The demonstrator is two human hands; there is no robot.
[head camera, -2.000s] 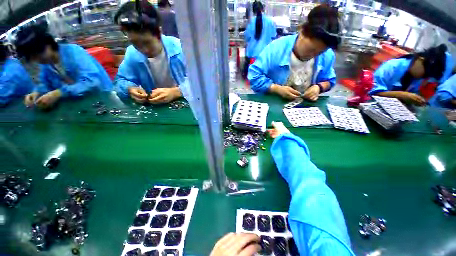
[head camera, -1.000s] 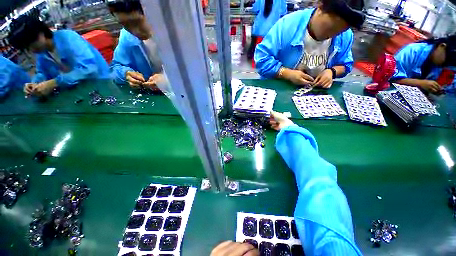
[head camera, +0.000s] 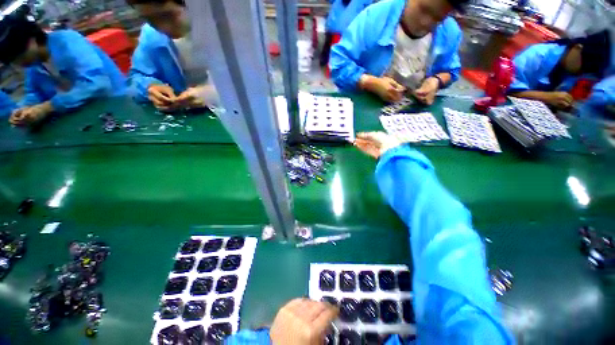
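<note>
My right hand (head camera: 372, 143) is reached far forward, beside the stack of white trays with pale pockets (head camera: 328, 118). The fingers touch or nearly touch the stack's near right corner; I cannot tell if they grip it. My left hand (head camera: 301, 322) is at the bottom centre, curled over the left edge of the near white tray (head camera: 357, 269) of black rounded-square housings (head camera: 367, 309). Its fingertips are blurred, and what they hold cannot be told. My right sleeve covers the tray's right side. A second tray of black housings (head camera: 202, 285) lies to the left.
A grey metal post (head camera: 259, 128) rises between the trays, with a thin silver tool (head camera: 324, 240) at its foot. Loose parts piles lie beyond the post (head camera: 307, 165), at left (head camera: 71, 283) and at right (head camera: 597, 247). People in blue smocks sit across the bench with more trays (head camera: 413, 127).
The view has shifted. My left hand and sleeve show more fully at the near tray's left edge. My right arm remains stretched out by the tray stack.
</note>
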